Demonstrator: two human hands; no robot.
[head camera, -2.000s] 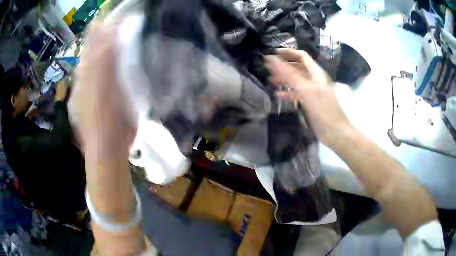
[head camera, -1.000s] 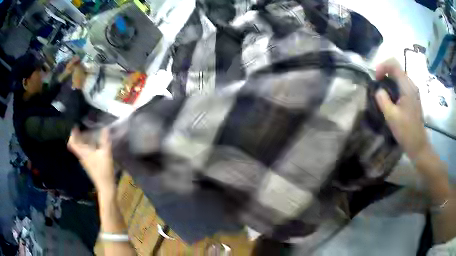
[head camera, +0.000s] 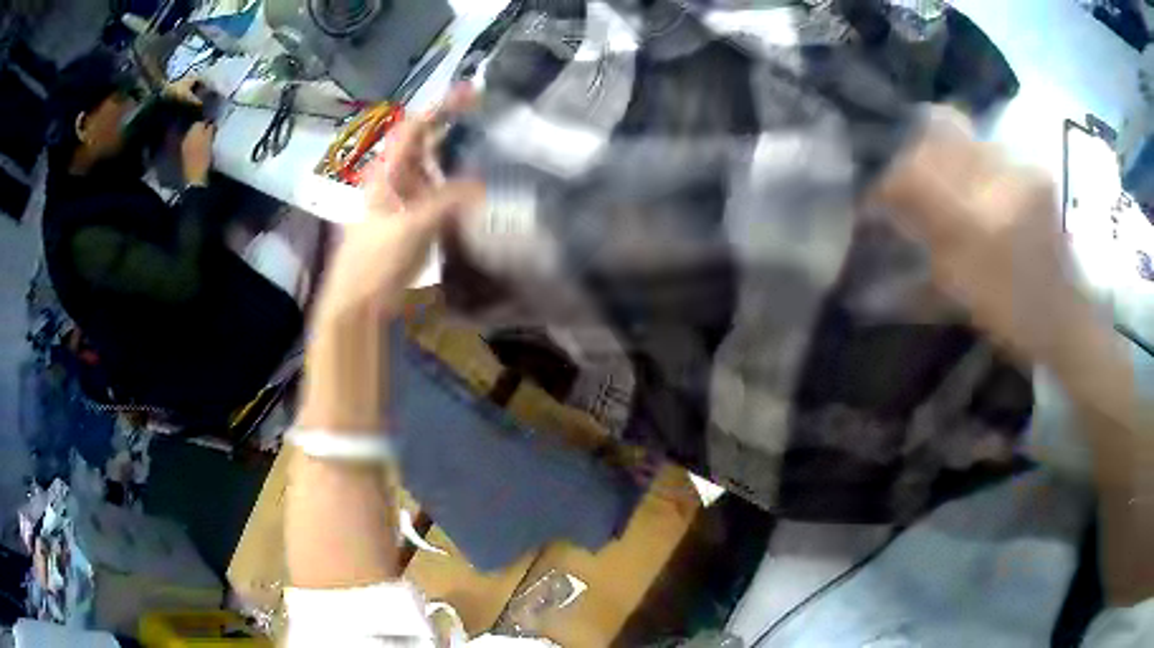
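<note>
A large plaid garment piece (head camera: 683, 241) in black, grey and cream checks is spread between my hands over the front of the white table and hangs down past its edge. It is blurred by motion. My left hand (head camera: 411, 190) grips its upper left edge, with the fingers curled at the cloth. My right hand (head camera: 974, 209) is blurred and closed on the cloth at the right side. More of the plaid cloth lies bunched behind, at the top of the view.
A person in dark clothes (head camera: 139, 253) sits at the left. Orange-red handled tools (head camera: 363, 146) lie on the table at the upper left. Cardboard boxes (head camera: 645, 557) with a dark grey cloth (head camera: 494, 475) are below. A machine-bed plate (head camera: 1101, 190) shows at the right.
The plaid piece has been lifted and spread wide, then drawn to the right. My left hand has moved up and right with its edge. My right hand has shifted slightly left.
</note>
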